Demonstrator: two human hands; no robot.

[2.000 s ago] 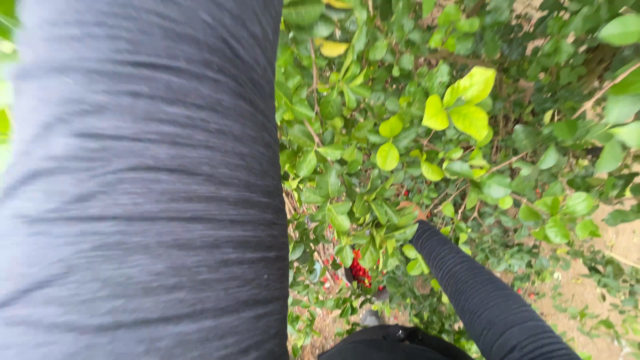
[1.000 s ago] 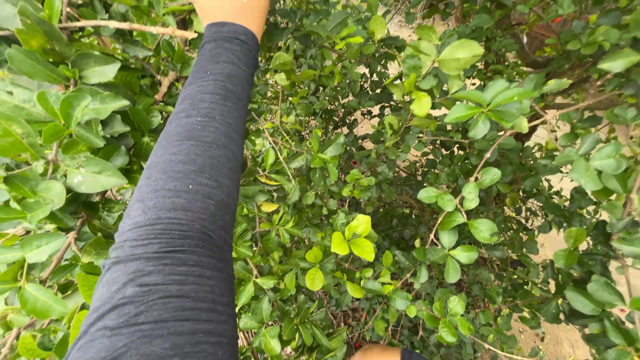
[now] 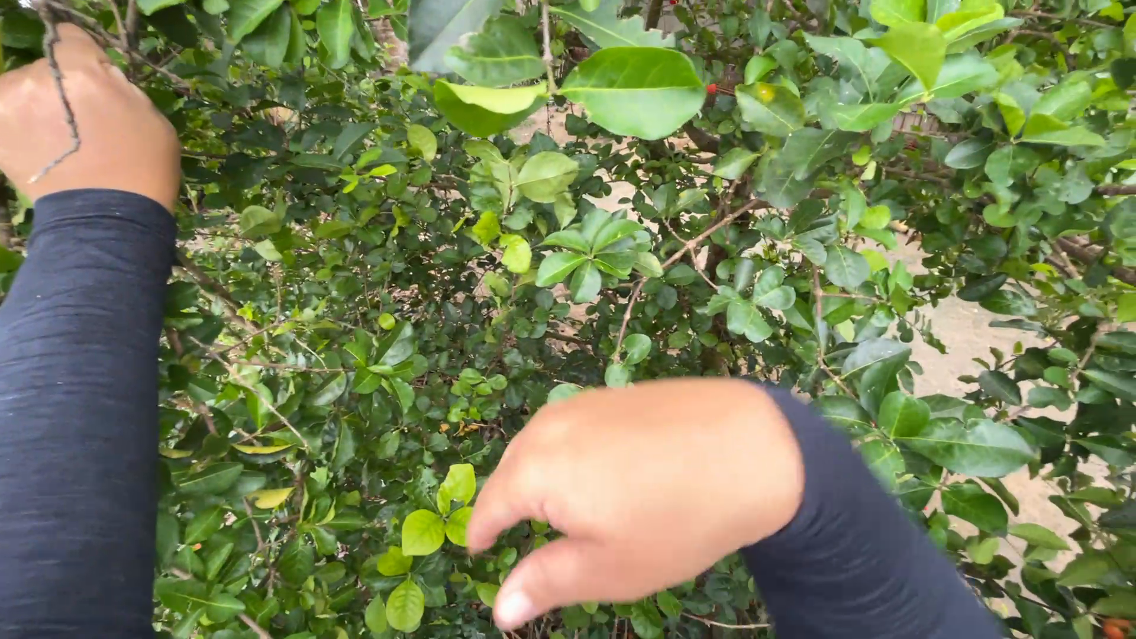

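Observation:
My left hand [image 3: 89,120] is raised among the twigs at the upper left, its back toward the camera; its fingers are hidden, so what it holds does not show. A thin bare twig [image 3: 62,89] crosses the back of it. Slightly blurred, my right hand [image 3: 639,488] hangs at the lower middle, bent at the wrist, with thumb and index finger apart and nothing seen between them. Beside its fingertips are light green leaves [image 3: 423,532] of the bush. Both forearms wear dark sleeves.
Dense leafy branches [image 3: 710,232] fill the view, with large leaves [image 3: 635,89] close at the top. A small red fruit [image 3: 712,89] shows at the upper right, another orange-red one [image 3: 1116,627] at the lower right corner. Pale ground [image 3: 958,342] shows through gaps at the right.
My right hand has come up from the bottom edge into the lower middle. My left hand appears farther left than a second ago. The view has shifted.

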